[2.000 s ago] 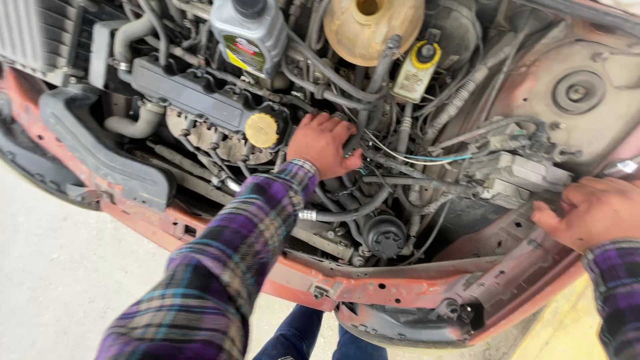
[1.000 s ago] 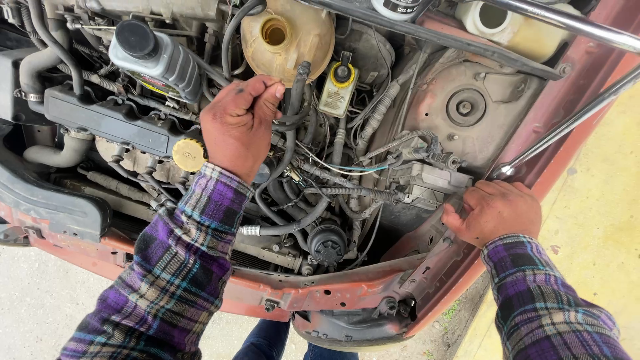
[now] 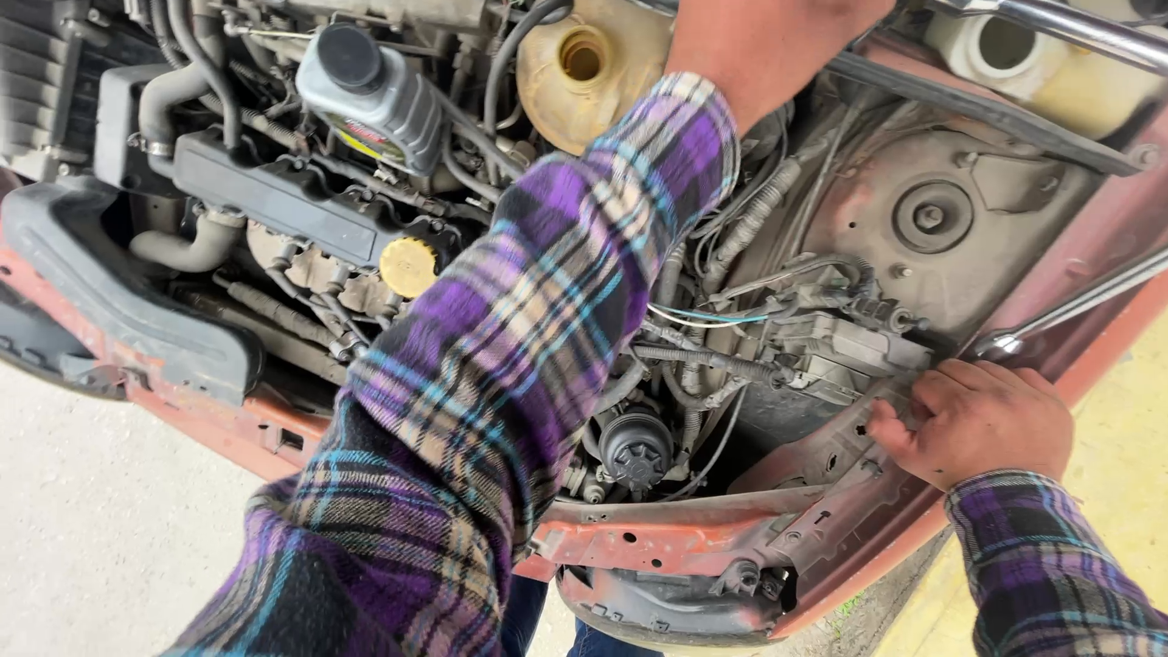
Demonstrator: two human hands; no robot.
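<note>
My left hand reaches far over the engine bay at the top; its fingers lie beyond the frame edge, so what they touch is hidden. Just left of that wrist is the uncapped coolant expansion tank. My right hand rests on the red fender edge with its fingers curled; whether anything is under them is hidden. Close by its knuckles lies the end of a chrome wrench. Left of my right hand sits a grey connector block with wires. A grey oil bottle with a black cap stands on the engine.
A yellow oil filler cap sits on the dark valve cover. A black round cap is low in the bay. At the top right are an opened washer fluid reservoir and a metal bar. The red front panel borders the bay.
My left hand was among the hoses, then at a hose beside the expansion tank, and now reaches up past the tank. My right hand stays near the fender edge. The view has shifted.
</note>
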